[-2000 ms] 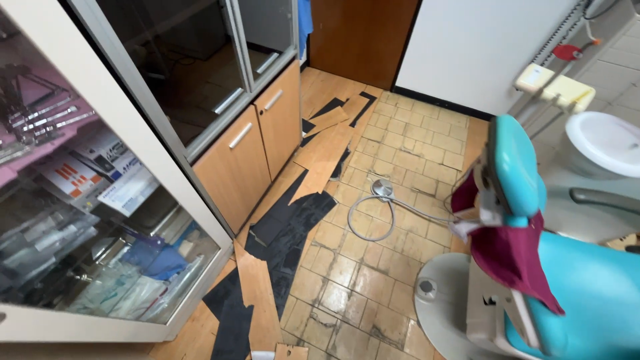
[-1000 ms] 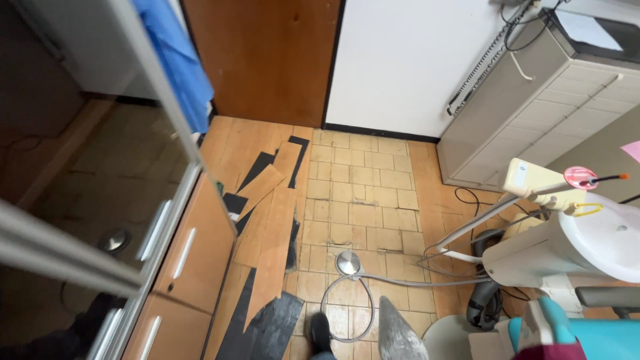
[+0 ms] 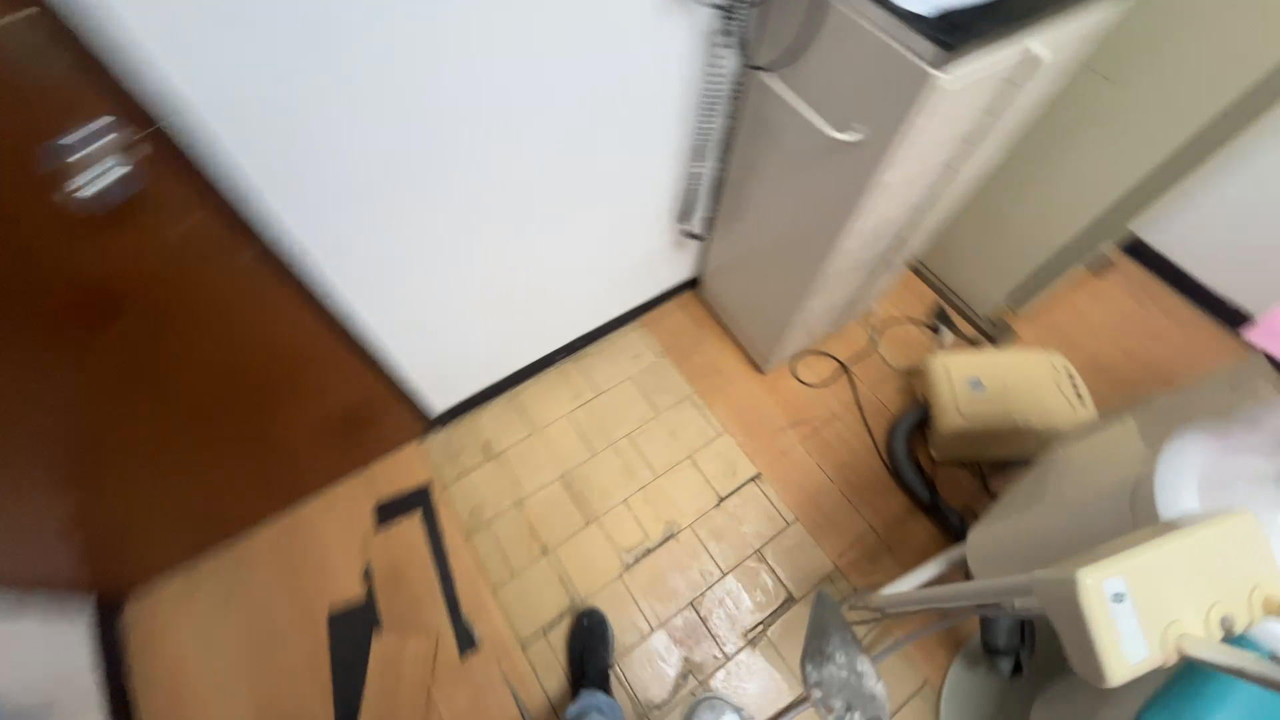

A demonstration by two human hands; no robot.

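Neither of my hands shows in the head view. A dusty grey metal blade, like a trowel or scraper [image 3: 838,660], points up from the bottom edge, right of my dark shoe [image 3: 591,645]; what holds it is out of view. Under both lies a strip of beige floor tiles [image 3: 610,480], partly wet or shiny. At the lower left are wood-look floor planks [image 3: 400,590], some loose, with black underlay [image 3: 349,650] between them. Part of the round metal foot control [image 3: 716,708] shows at the bottom edge.
A brown door [image 3: 200,350] stands left, beside a white wall [image 3: 450,180]. A grey cabinet [image 3: 800,190] is at the upper right. Cables [image 3: 850,385] and a black hose [image 3: 905,460] lie on the floor by a beige box-shaped unit [image 3: 1005,400]. The dental unit's beige instrument holder [image 3: 1170,595] juts in at lower right.
The view has swung toward the door and far wall. My shoe and the grey blade, absent two seconds ago, show one second ago and now. The glass-fronted cabinets have left view.
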